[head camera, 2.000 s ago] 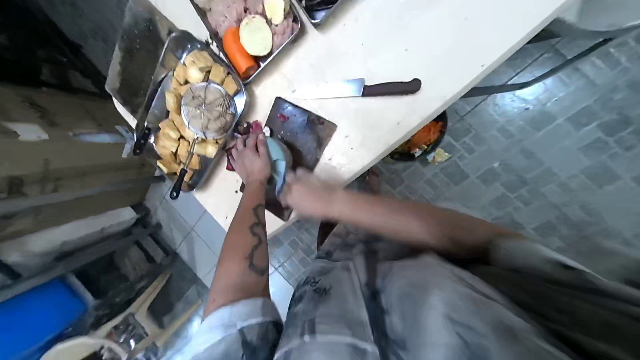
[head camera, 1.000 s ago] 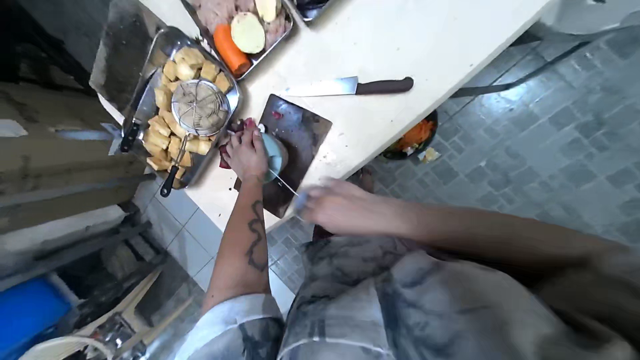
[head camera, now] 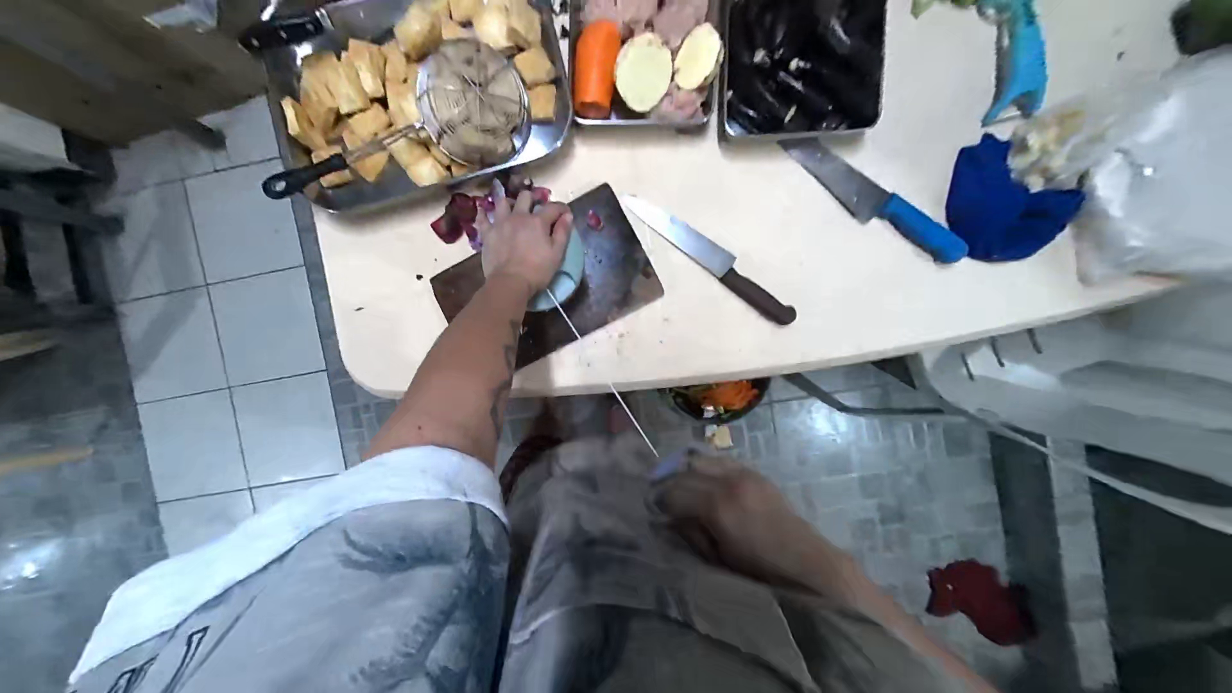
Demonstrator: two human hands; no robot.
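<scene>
My left hand [head camera: 525, 236] presses on a light blue-green round pull-cord chopper [head camera: 568, 274], which stands on a dark cutting board [head camera: 616, 255]. A white cord [head camera: 616, 390] runs taut from the chopper to my right hand [head camera: 707, 496], blurred and closed around a pale blue handle [head camera: 671, 464] beyond the table edge. Dark red onion skins [head camera: 456, 218] lie beside my left fingers. To the right of the board rests a kitchen knife with a dark handle [head camera: 758, 295]. What is inside the chopper is hidden.
Behind are a metal tray [head camera: 361, 200] of fried chunks with a wire skimmer [head camera: 472, 101], a tray with a carrot [head camera: 597, 67] and halved tubers, and a tray of dark pieces [head camera: 804, 63]. A blue-handled knife [head camera: 919, 226], blue cloth [head camera: 1006, 202] and plastic bag [head camera: 1165, 173] lie right.
My right hand has moved away from the chopper, past the table edge, and a longer stretch of cord shows. My left hand stays on the chopper. The view has turned and shifted.
</scene>
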